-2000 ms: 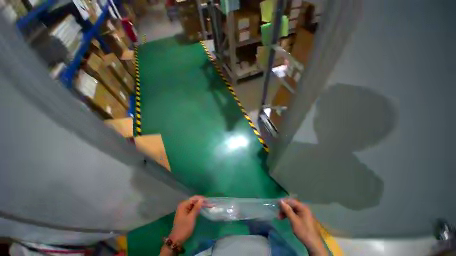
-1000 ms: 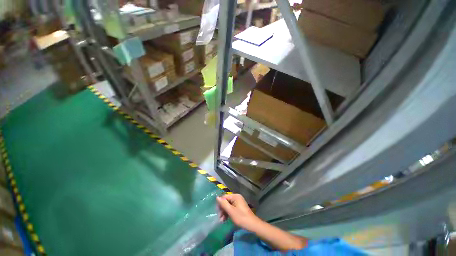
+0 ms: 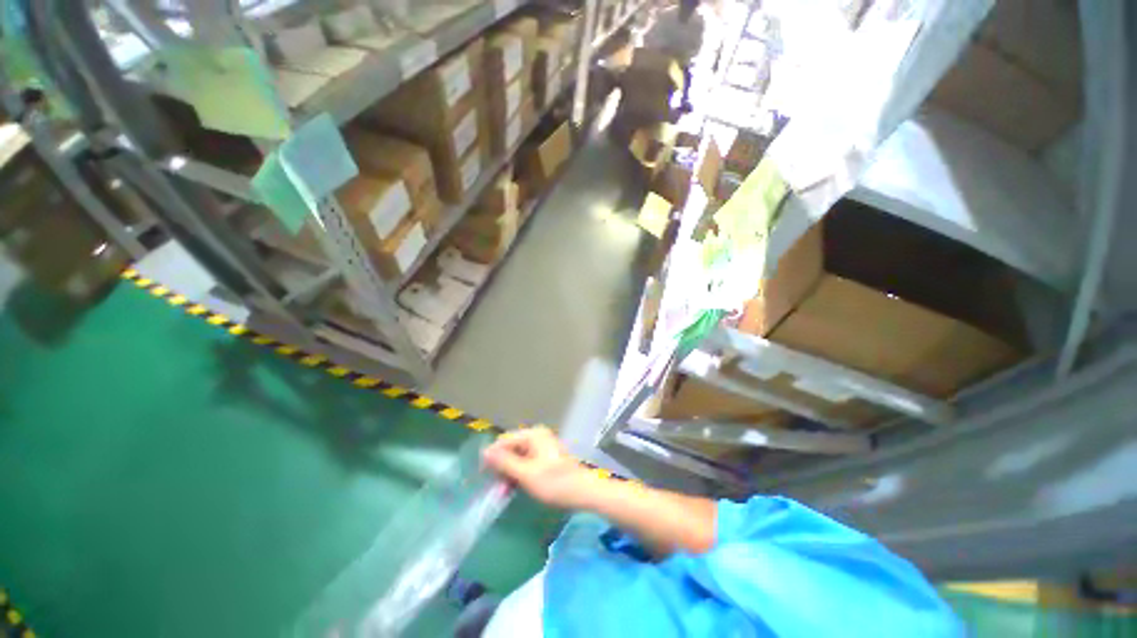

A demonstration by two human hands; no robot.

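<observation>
My right hand (image 3: 530, 464) is at the lower middle of the head view, its fingers closed on the top edge of a clear poly bag (image 3: 430, 555). The bag is thin, shiny and see-through. It hangs down to the lower left over the green floor. A small red mark shows on it near my fingers. The blue sleeve of my right arm fills the lower right. My left hand is not in view.
A metal rack (image 3: 374, 287) with labelled brown cartons stands at upper left. A grey aisle (image 3: 536, 287) runs beside it. At right, another rack holds a large open carton (image 3: 892, 324). Yellow and black tape (image 3: 299, 358) edges the green floor (image 3: 187, 499). Green papers hang from the racks.
The view has turned right, from the green aisle to the racks. Two seconds ago both hands held the bag stretched level; now only my right hand shows on it, and it hangs down.
</observation>
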